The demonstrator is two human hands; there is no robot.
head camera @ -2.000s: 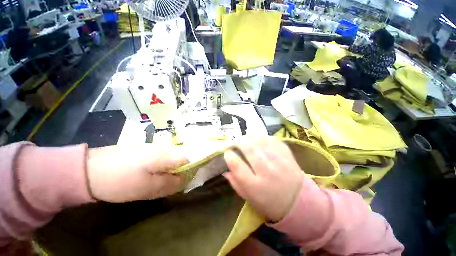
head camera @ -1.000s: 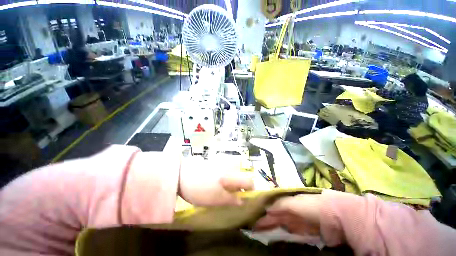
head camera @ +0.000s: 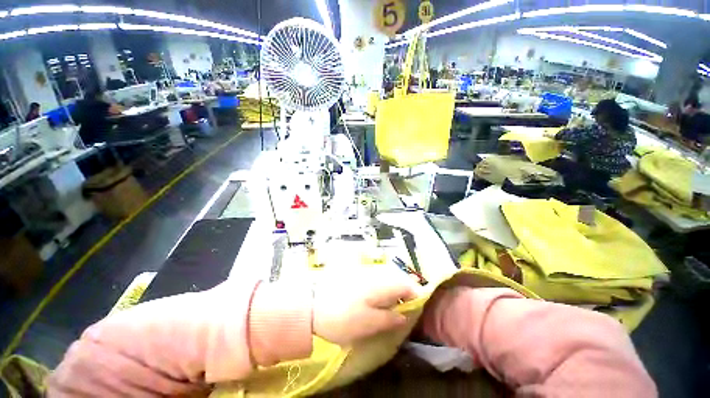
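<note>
A large yellow bag body [head camera: 370, 359] lies bunched across the front, its rim folded and its darker inside showing at the bottom. My left hand [head camera: 362, 305] grips the bag's rim, fingers curled over the edge. My right hand is hidden inside or behind the bag; only its pink sleeve shows, entering the bag right of my left hand. The white sewing machine head [head camera: 296, 194] with a red three-diamond logo stands just beyond the bag. A slim dark tool with red [head camera: 409, 270] lies on the bright plate behind the hands.
Yellow bag pieces [head camera: 584, 241] are heaped at right. A dark side surface [head camera: 202, 253] is left of the machine. A dark panel [head camera: 449, 188] stands right of it. A white fan [head camera: 302, 64] and a hanging yellow tote [head camera: 415, 128] are behind. A person [head camera: 607, 140] sits at back right.
The view has tilted up since the first frame. The bag has been turned and pulled lower in front of me. My right hand has gone from the rim to out of sight in the bag.
</note>
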